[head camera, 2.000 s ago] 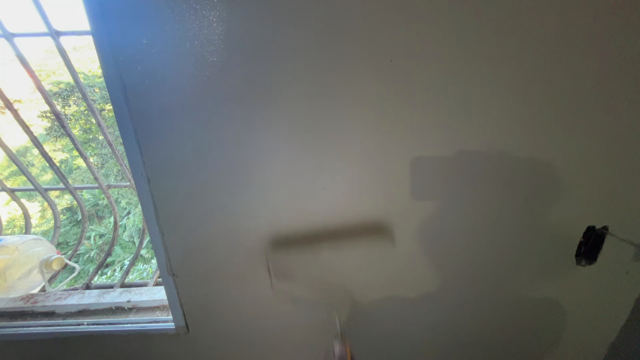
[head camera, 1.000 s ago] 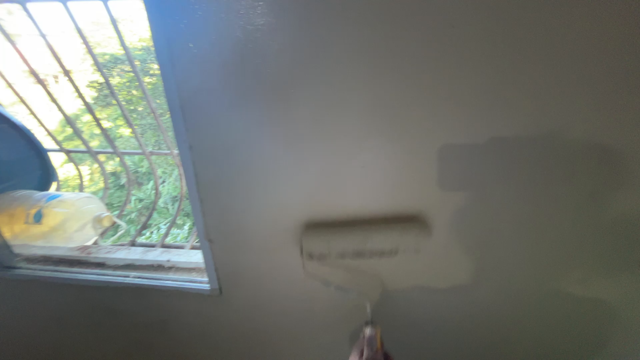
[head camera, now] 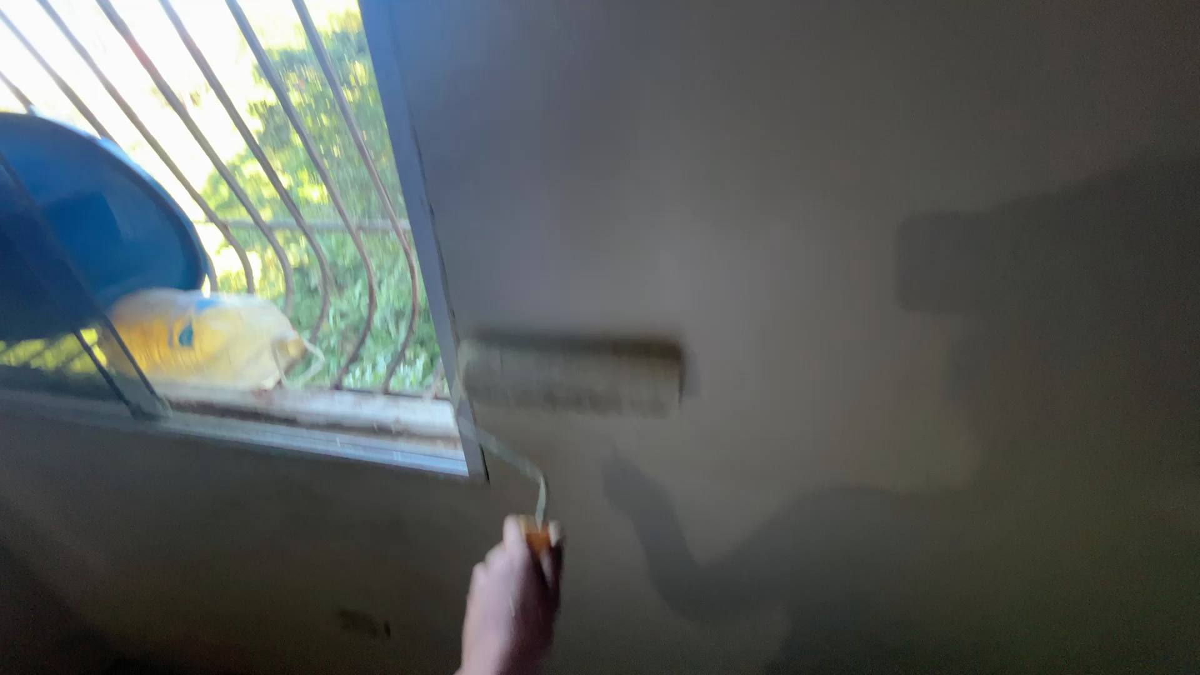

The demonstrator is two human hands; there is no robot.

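My left hand (head camera: 514, 595) grips the orange handle (head camera: 537, 538) of a paint roller at the bottom centre. A bent metal rod rises from the handle to the left end of the roller cover (head camera: 574, 375). The pale cover, blurred, lies level against the grey wall (head camera: 797, 169), with its left end at the window frame (head camera: 422, 216). My right hand is out of view.
On the left is a window with curved metal bars (head camera: 272, 122) and greenery outside. A blue round tub (head camera: 94, 225) and a yellowish plastic container (head camera: 202, 337) stand by the sill (head camera: 319, 408). Shadows fall on the wall at right.
The roller has moved left along the wall to the window frame, and more of my left hand shows. The view has shifted left, bringing in more of the window and the blue tub.
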